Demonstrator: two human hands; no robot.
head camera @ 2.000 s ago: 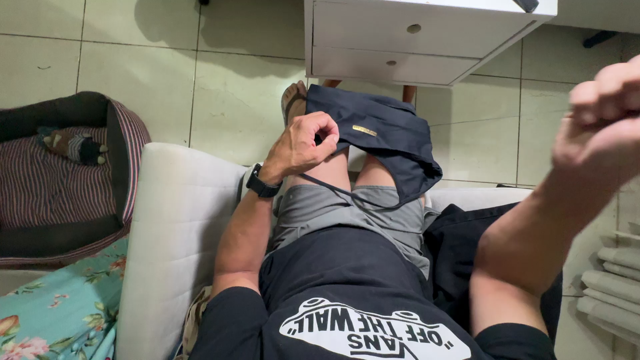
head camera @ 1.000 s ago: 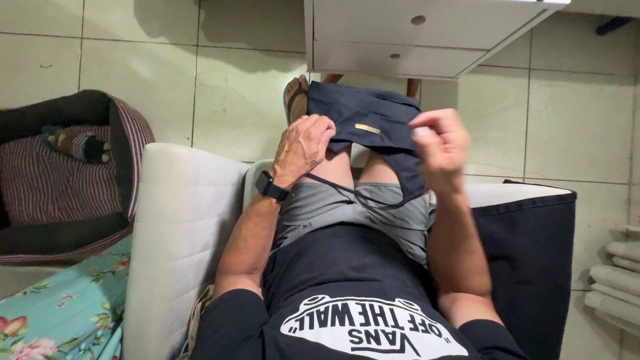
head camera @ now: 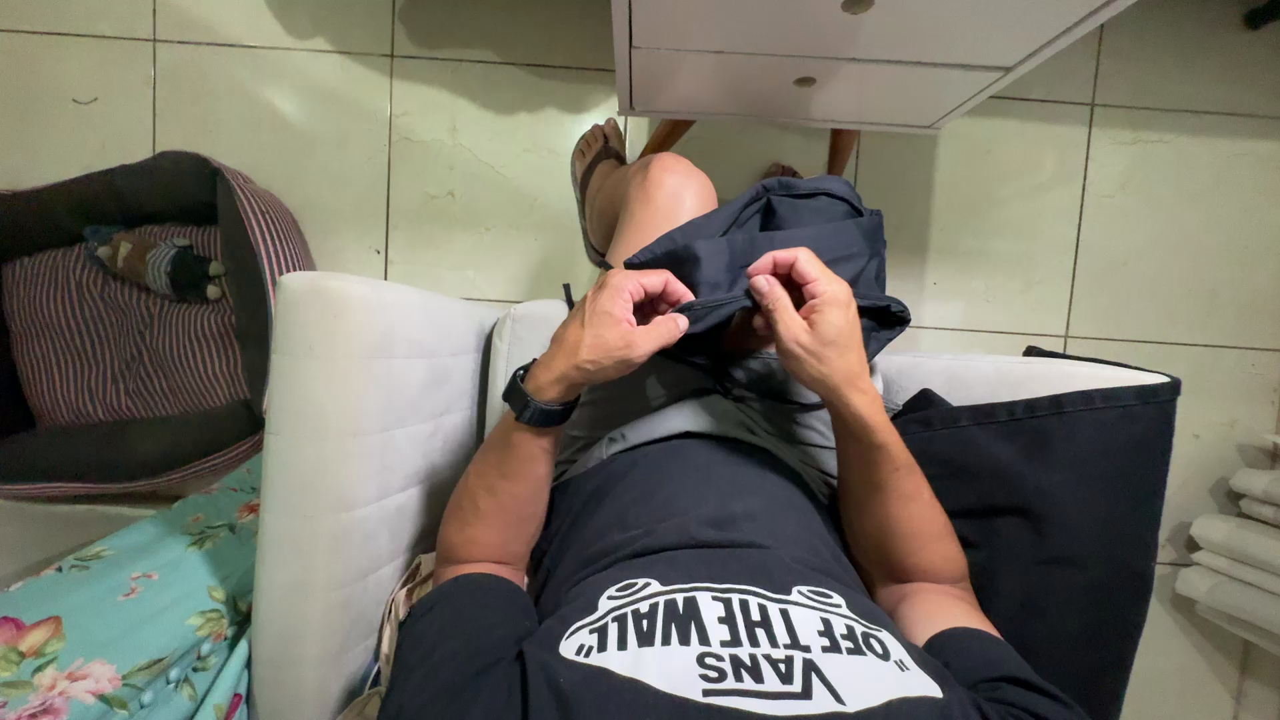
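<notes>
A dark navy fabric item, perhaps a bag or garment, lies bunched across my lap and over one knee. My left hand, with a black watch on its wrist, pinches the near edge of the fabric between thumb and fingers. A short way to the right, my right hand pinches the same edge, its thumb against the index finger. A seam or cord runs between the two grips. Beneath the fabric are my grey shorts. What lies inside its folds is hidden.
A white drawer cabinet stands just beyond my knees. Left are a white padded armrest, a striped pet bed with a small stuffed toy, and floral cloth. Black cloth hangs at the right; folded pale fabric lies beyond.
My right hand has come in from the right and now grips the fabric's edge. The fabric has shifted and bunched, its small metal plate is out of sight, and one knee is uncovered.
</notes>
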